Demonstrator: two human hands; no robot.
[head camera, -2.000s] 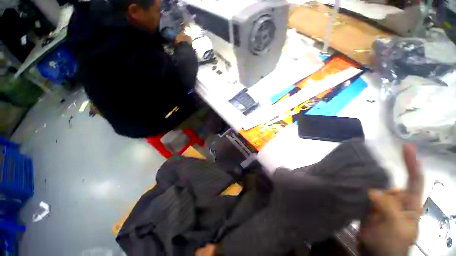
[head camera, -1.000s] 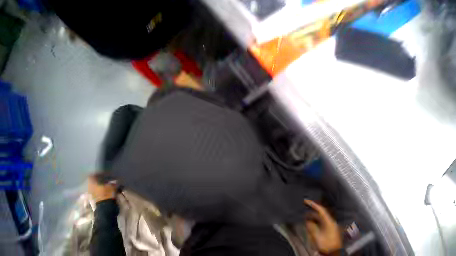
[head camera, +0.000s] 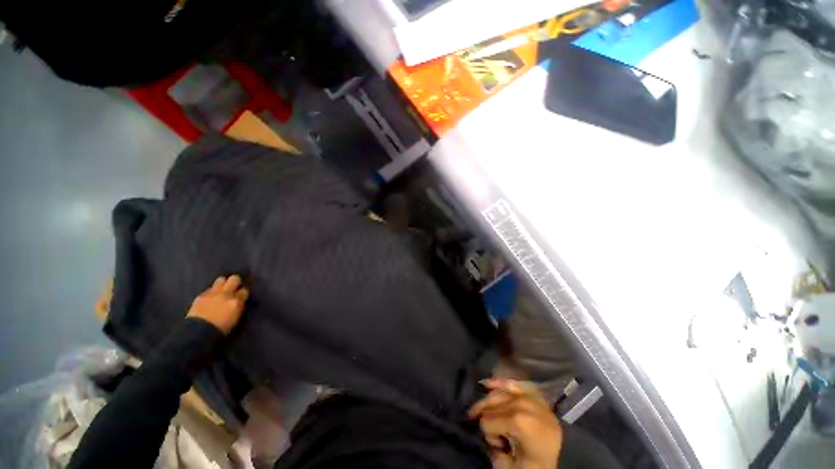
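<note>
A large charcoal fabric piece (head camera: 320, 275) is spread over my lap and the box beside my knees. My left hand (head camera: 220, 304) is on the left part of the fabric, its curled fingers gripping the cloth from above. My right hand (head camera: 517, 426) is at the fabric's lower right corner, near the table edge, with thumb and fingers closed on the cloth. The fabric's right end hangs just beside the table.
The white table (head camera: 586, 211) has a ruler strip (head camera: 549, 275) along its edge. A black phone-like slab (head camera: 612, 96), orange packaging (head camera: 449, 87) and a clear plastic bag (head camera: 792, 119) lie on it. A red stool (head camera: 265, 96) and part of a person in black (head camera: 101, 37) are beyond. Beige pieces (head camera: 78, 421) are bagged lower left.
The fabric, bunched and partly lifted over the table at first, is now spread over my lap. My left hand has moved from its left edge onto its surface. The view has shifted down and right.
</note>
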